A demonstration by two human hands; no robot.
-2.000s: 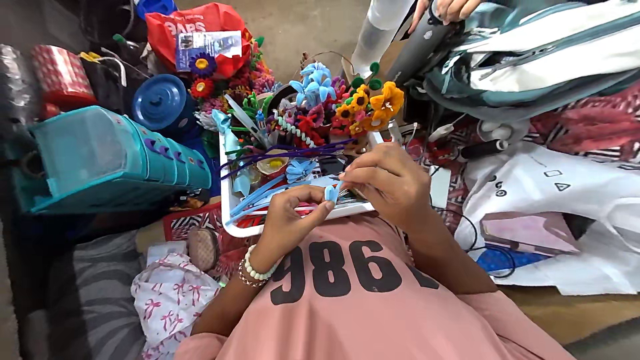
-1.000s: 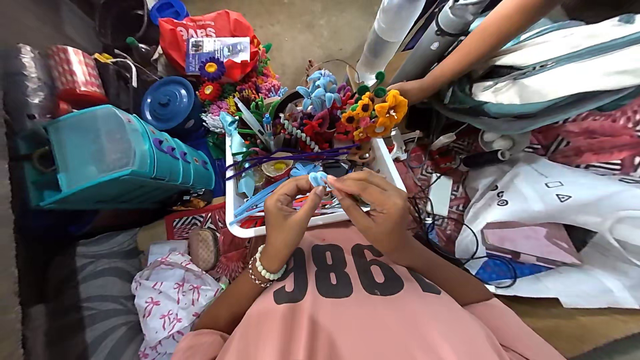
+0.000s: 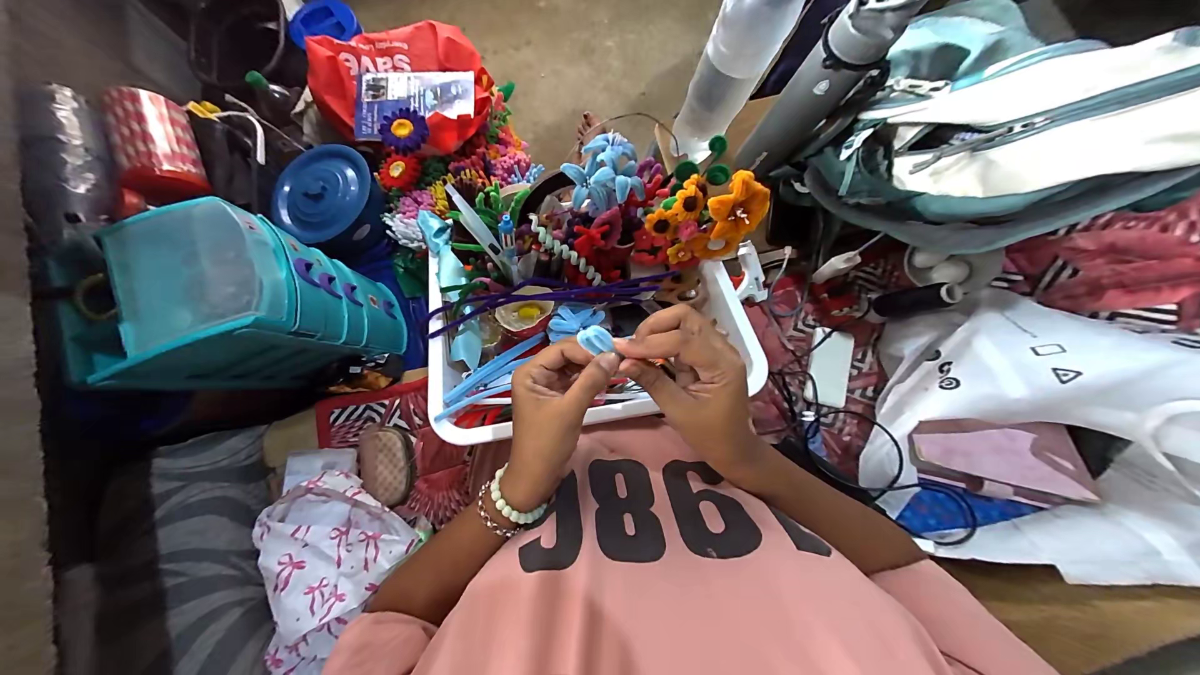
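My left hand pinches a small folded light blue fuzzy piece, which looks like pipe cleaner, between thumb and fingers. My right hand grips the same piece from the other side, fingertips close to the left thumb. Both hands are over the near edge of a white plastic tray. Inside the tray, a light blue pipe-cleaner flower lies just behind the piece, loose blue pipe cleaners are at the left, and purple pipe cleaners stretch across. Blue and orange fuzzy flowers stand at the back.
A teal drawer unit and a blue lidded container are at the left. Behind the tray sits a red plastic bag. At the right are a backpack, a white bag and black cables.
Another person's arm, reaching by the orange flowers one second ago, is out of view. My hands stay together at the blue piece, which looks more compactly folded than two seconds ago.
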